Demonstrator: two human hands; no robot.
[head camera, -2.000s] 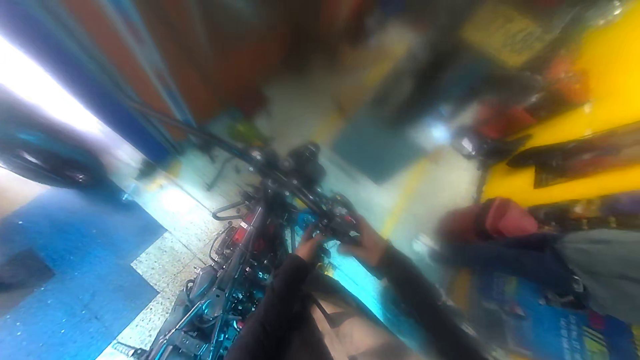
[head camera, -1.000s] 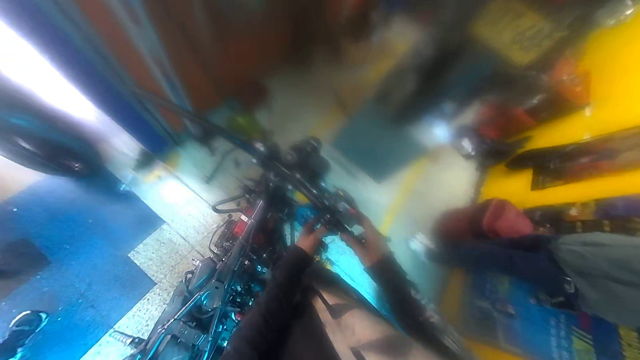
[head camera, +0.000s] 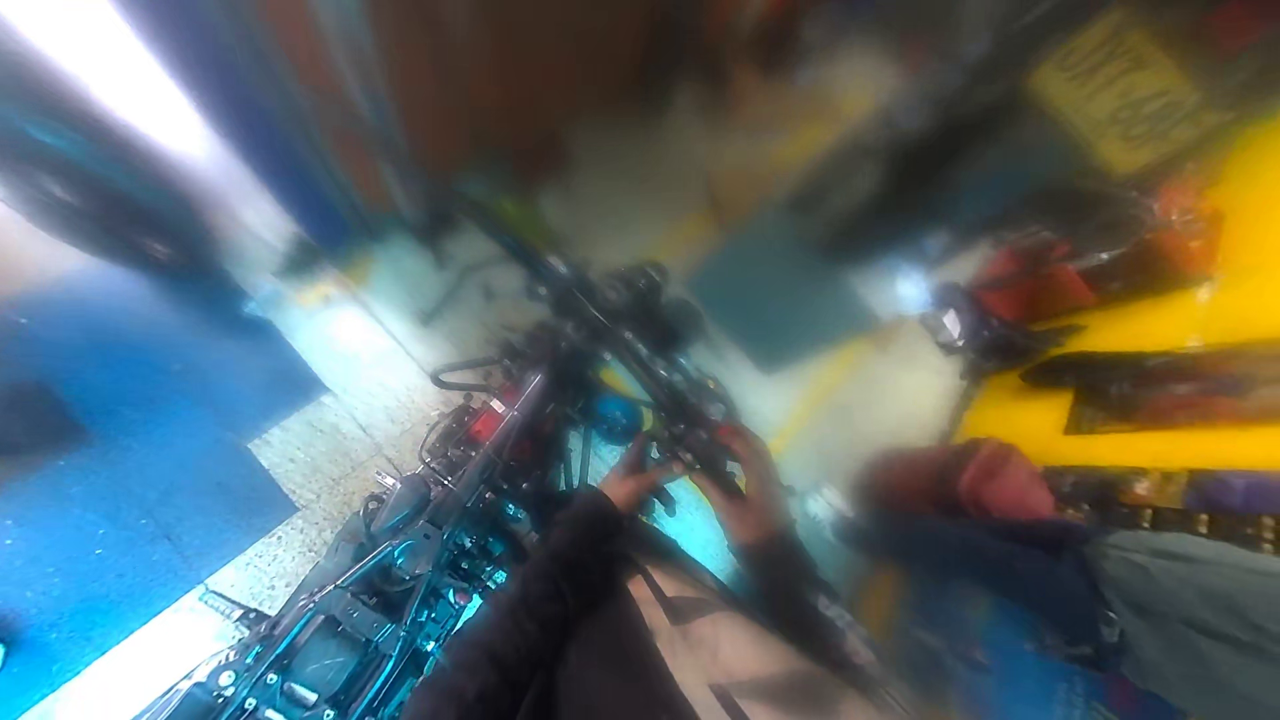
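A partly stripped motorcycle (head camera: 450, 500) runs from the lower left to the middle of the view, its frame and engine parts bare. Its dark handlebar (head camera: 620, 345) slants down toward me. At the near end of the bar are both my hands. My left hand (head camera: 640, 478) has its fingers bent at the left side of the bar end, thumb and forefinger toward it. My right hand (head camera: 745, 495) curls around the right side of the same end, by a small red part (head camera: 725, 433). Blur and the fingers hide what exactly each hand grips.
A yellow rack or bench (head camera: 1010, 405) with dark and red items stands at the right. A person in dark and grey clothing (head camera: 1180, 590) is at the lower right. Another wheel (head camera: 110, 200) is at the upper left, above blue floor (head camera: 150, 480). A parked vehicle's plate shows upper right.
My hands stay at the bar end, with small shifts of the fingers. A shoe seen at the lower left a second ago is almost out of view.
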